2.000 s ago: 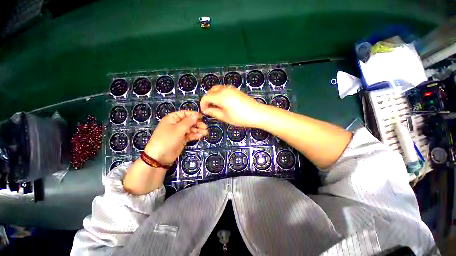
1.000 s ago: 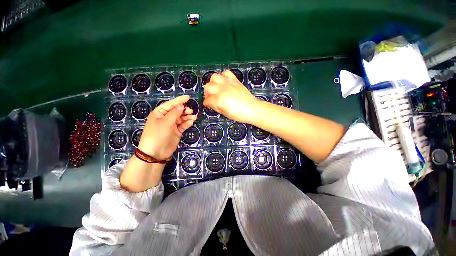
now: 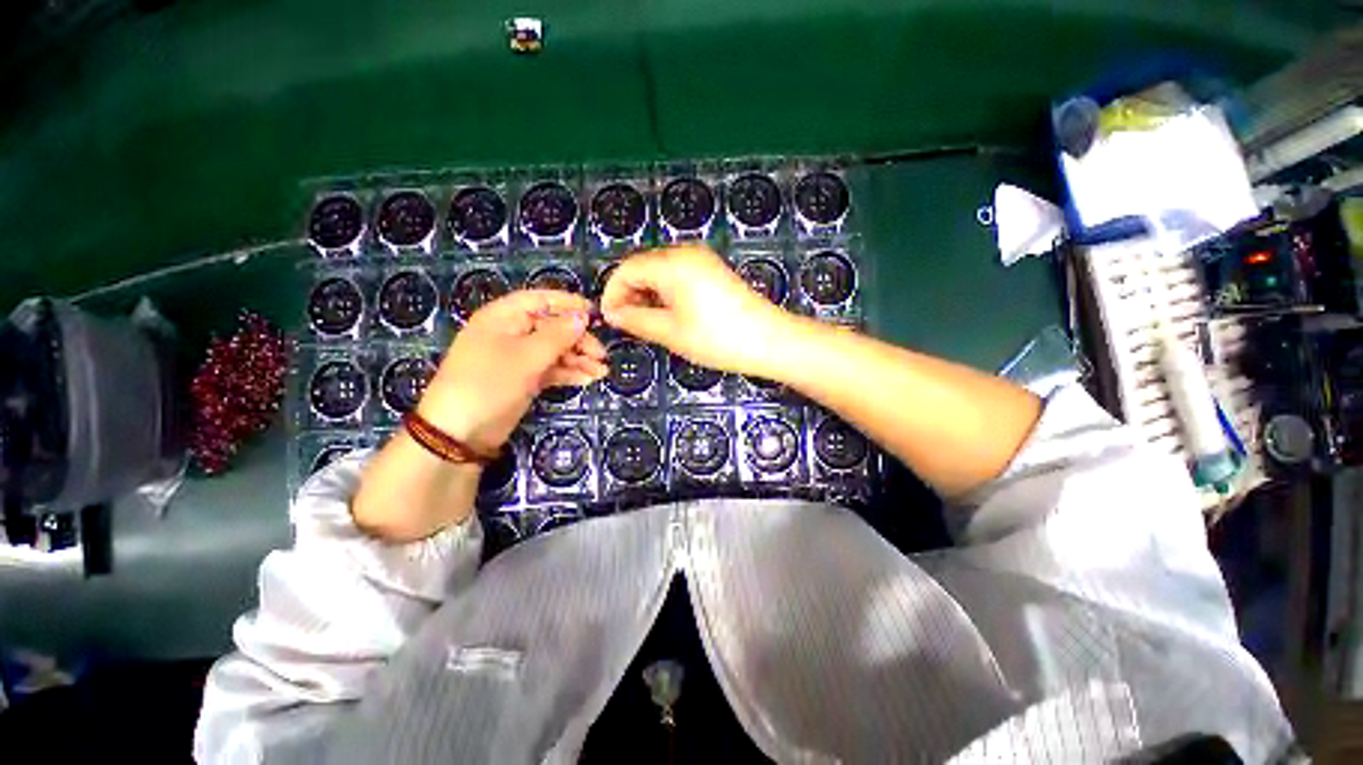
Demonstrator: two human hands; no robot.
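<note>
A clear blister tray (image 3: 867, 254) lies on the green mat, with rows of round black units (image 3: 547, 214) in its pockets. My left hand (image 3: 516, 351) is over the middle of the tray, thumb and index finger pinched together. My right hand (image 3: 680, 307) is just beside it, its fingertips close to the left ones and also pinched. Whatever lies between the fingertips is too small to make out. Both hands hide several units below them.
A pile of small dark-red components (image 3: 239, 392) and a plastic-wrapped container (image 3: 112, 404) are on the left. A tiny white piece (image 3: 523, 35) lies at the far edge. A white tissue (image 3: 1025, 224), a white ribbed rack (image 3: 1148, 321) and a blue-edged box (image 3: 1158, 180) are on the right.
Since one second ago my right hand has come down from the top row, and its fingertips now meet near my left hand's. The whole view has shifted slightly.
</note>
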